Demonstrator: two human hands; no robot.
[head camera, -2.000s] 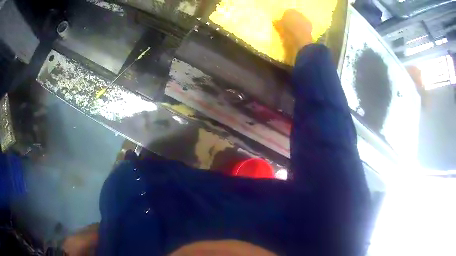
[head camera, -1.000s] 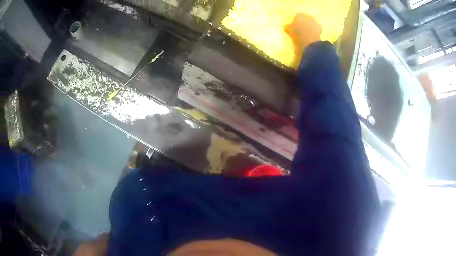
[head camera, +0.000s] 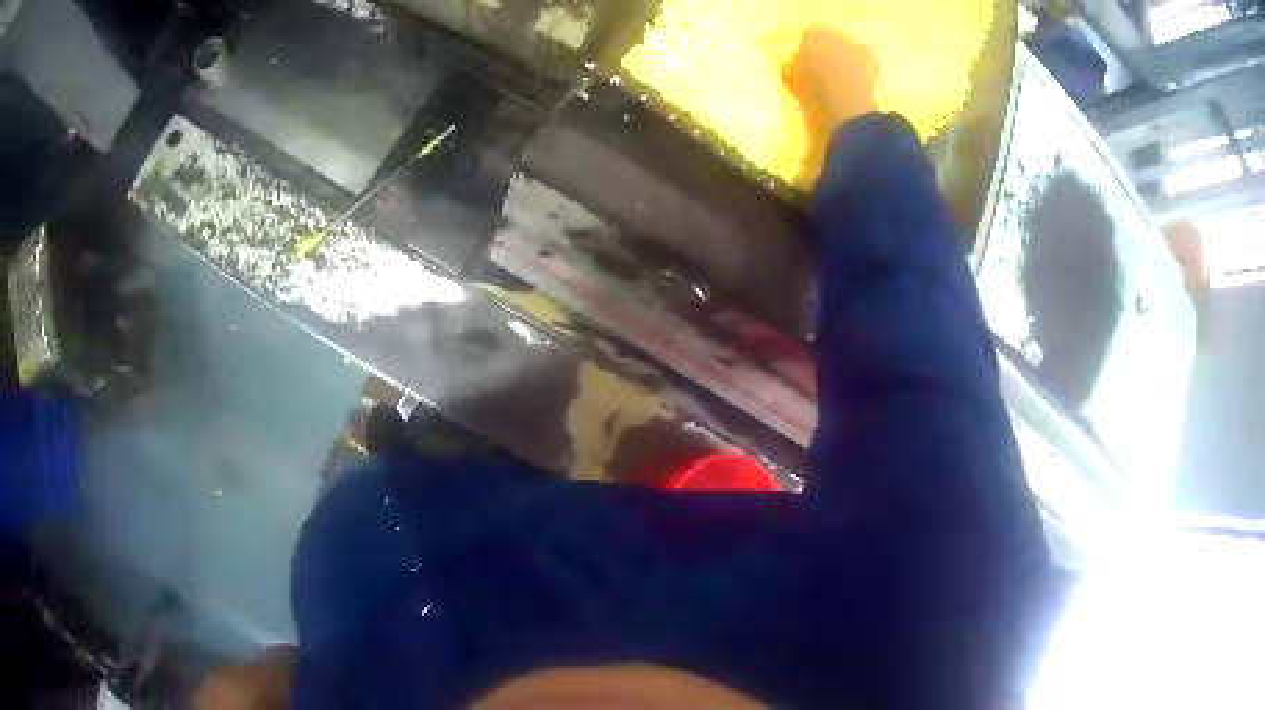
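A bright yellow grainy mass (head camera: 721, 70), likely granules, fills a rectangular opening at the top. My right hand (head camera: 832, 70) reaches up from a dark blue sleeve and rests on or in the mass. It looks bunched, but its fingers are blurred, and whether it holds anything cannot be told. My left hand (head camera: 247, 684) is a blurred, skin-toned patch cut off by the bottom left edge; its fingers are not visible.
A thin yellow-ended rod (head camera: 372, 194) lies across the worn machine top (head camera: 194, 174). A red round container (head camera: 724, 472) sits by my sleeve. A pale panel (head camera: 1006, 208) stands right of the granules. A blue object (head camera: 39, 451) is at the left edge. Glare whitens the lower right.
The whole view has shifted slightly, with the machine lying a little further right than two seconds ago. My right hand stays at the yellow mass with only small movement.
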